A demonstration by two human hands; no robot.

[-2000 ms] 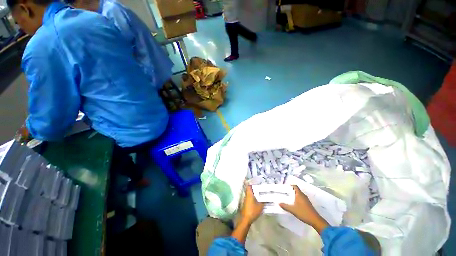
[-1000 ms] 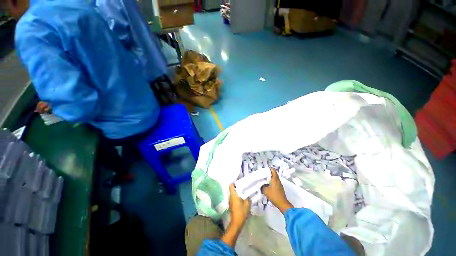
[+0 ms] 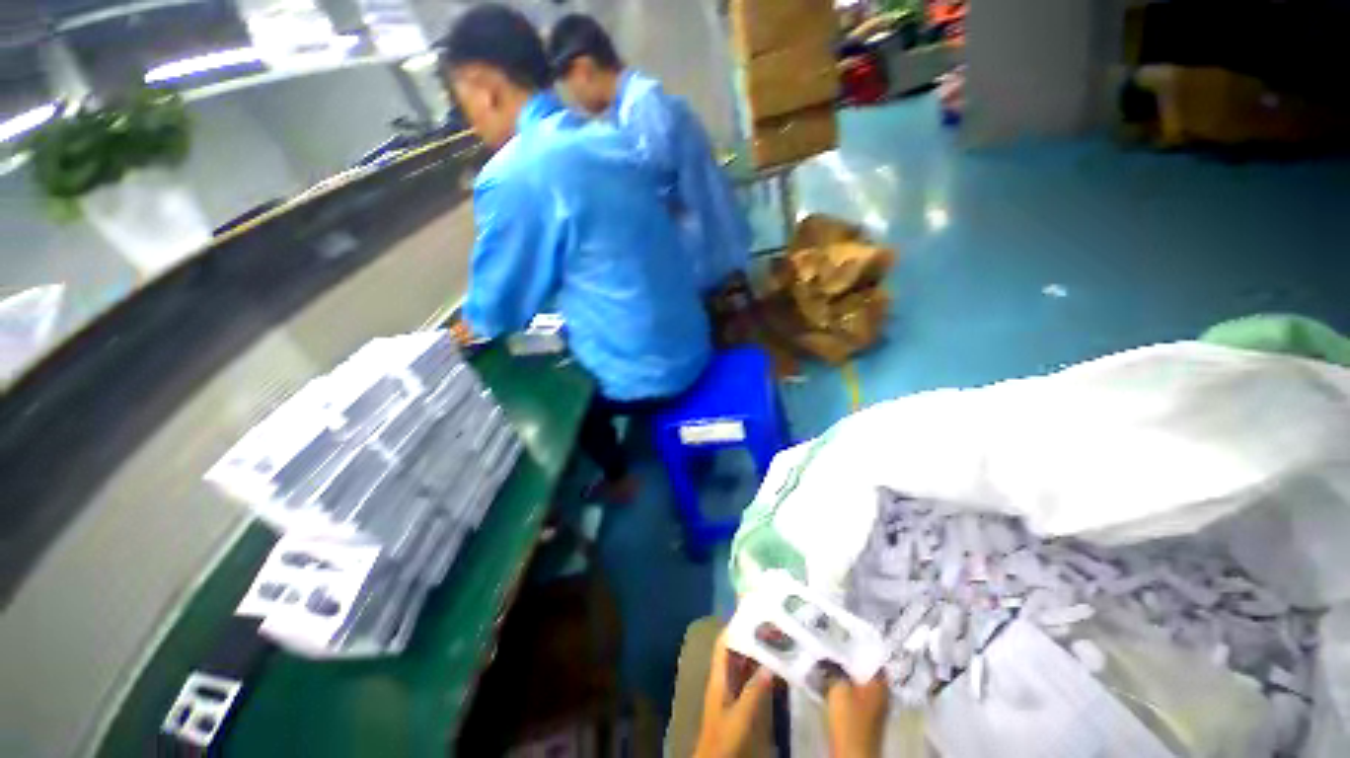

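A white insert (image 3: 807, 634) with open windows is held low in the view, at the near left side of the bag's mouth. My left hand (image 3: 736, 708) grips its left end and my right hand (image 3: 854, 714) grips its right end. The large white woven bag (image 3: 1036, 437) has pale green edging. A heap of small grey-white waste cut-outs (image 3: 985, 578) lies inside it. A plain white blank (image 3: 1036, 696) lies on the near side of the heap, by clear film.
Stepped stacks of cleared inserts (image 3: 400, 459) stand on the green bench (image 3: 511, 570) at left. A single insert (image 3: 203, 708) lies at its near end. Two coworkers in blue are beyond, one on a blue stool (image 3: 721, 430). Crumpled brown paper (image 3: 841, 289) lies on the floor.
The view has swung left, showing more bench and stacks. The insert in my hands now shows open windows, and my hands hold it at its two ends, nearer the bag's left edge.
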